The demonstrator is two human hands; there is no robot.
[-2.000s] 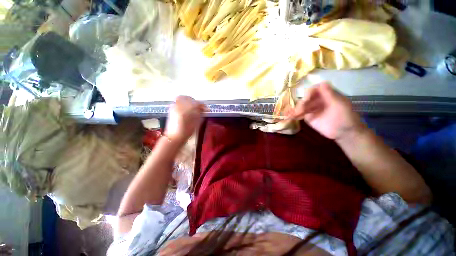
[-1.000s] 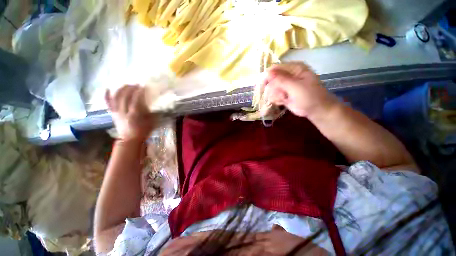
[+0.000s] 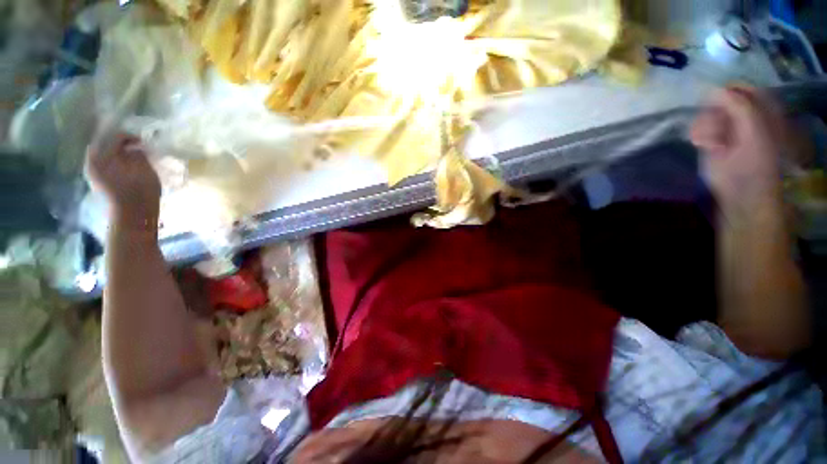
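A yellow garment piece (image 3: 464, 192) hangs crumpled over the table edge, in front of the machine's bright glare. A thin whitish strip (image 3: 626, 145), blurred, runs from beside it up to my right hand (image 3: 739, 136), which is closed on its end, raised at the far right. My left hand (image 3: 127, 172) is raised at the far left with its fingers curled. A pale blurred band lies just right of it; whether the fingers hold it cannot be told. More yellow cloth (image 3: 553, 41) lies right of the glare. The needle area is lost in the glare.
A stack of yellow cut pieces (image 3: 263, 54) lies at upper left. Dark-blue thread snips (image 3: 666, 58) lie at upper right, near a blue-edged tray (image 3: 793, 45). The grey table edge (image 3: 335, 204) crosses above the red apron (image 3: 471, 317). Pale cloth hangs at lower left.
My hands have moved wide apart, left hand further left and up, right hand far to the right, off the yellow piece. The strip now stretches out to my right hand. The view has shifted.
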